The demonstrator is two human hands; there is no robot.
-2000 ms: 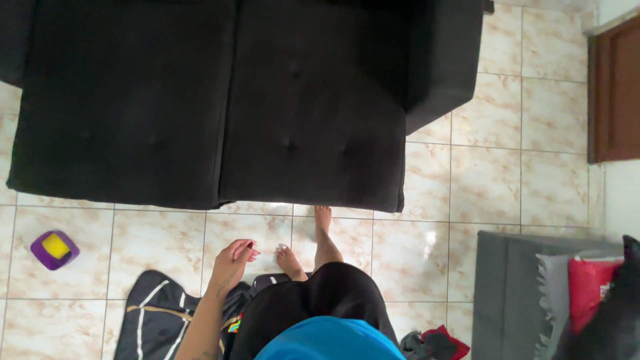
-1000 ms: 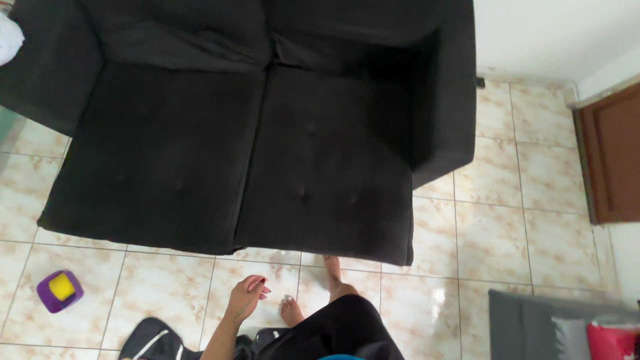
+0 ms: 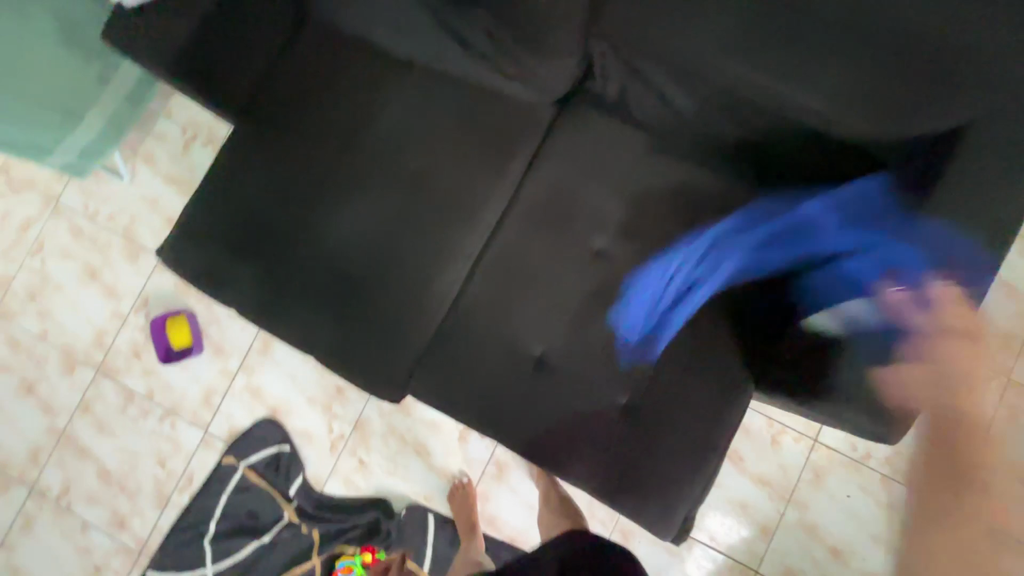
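On the right, a blurred blue cloth (image 3: 744, 240) with a pale patch spreads over the right seat and armrest of a dark fabric sofa (image 3: 336, 216). My right hand (image 3: 928, 336) is at the cloth's right end, its fingers overlapping it; blur hides whether they grip it. A small brownish shape at the bottom edge, beside a colourful plastic toy (image 3: 358, 562), may be part of my left hand, but its state cannot be made out. A dark cloth (image 3: 260, 512) with white and tan lines lies on the floor around the toy.
A purple container (image 3: 158, 344) with a yellow thing in it stands on the tiled floor (image 3: 72, 384) left of the sofa. Green fabric (image 3: 72, 88) hangs at the upper left. My bare feet (image 3: 466, 512) are by the sofa's front edge.
My right hand and the blue cloth have come into view at the right. The left hand, seen in front of the sofa before, has left that spot. The view has turned.
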